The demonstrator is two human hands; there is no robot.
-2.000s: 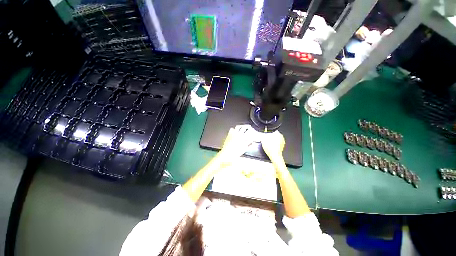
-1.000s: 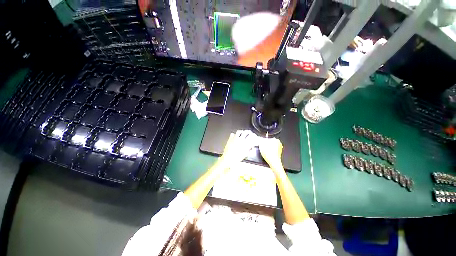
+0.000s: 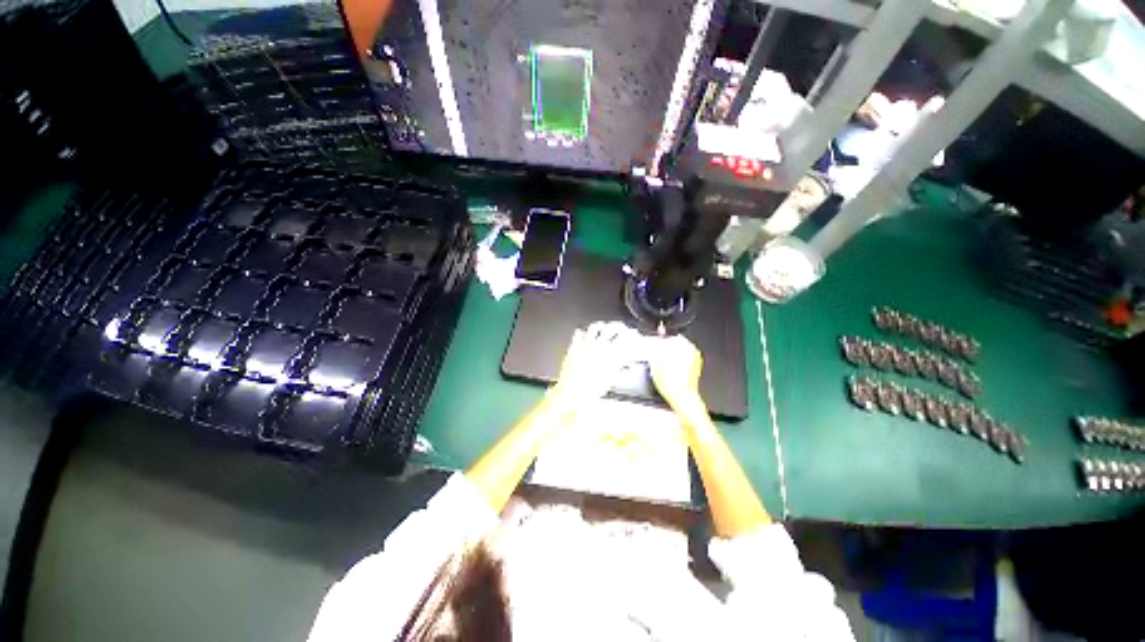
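The black microscope (image 3: 684, 245) with red digits stands over the black base plate (image 3: 540, 332). My left hand (image 3: 590, 361) and my right hand (image 3: 674, 366) are close together just in front of the lens, above the front part of the plate. Both hands are overexposed, and what lies between the fingers is too bright and small to tell. The white work sheet (image 3: 590, 452) with small orange-yellow specks lies at the bench edge below my hands. The monitor (image 3: 502, 94) behind shows a magnified view with a green rectangle.
Stacked black blister trays (image 3: 270, 301) stand at left. A smartphone (image 3: 542, 248) and a white wipe (image 3: 497, 267) lie left of the microscope. A round container (image 3: 786, 268) is beside the grey frame post. Small modules (image 3: 935, 414) stand in rows at right.
The pale and orange shape on the monitor a second ago is gone, apart from orange at its upper left corner. The view has shifted slightly. My hands stay at about the same place.
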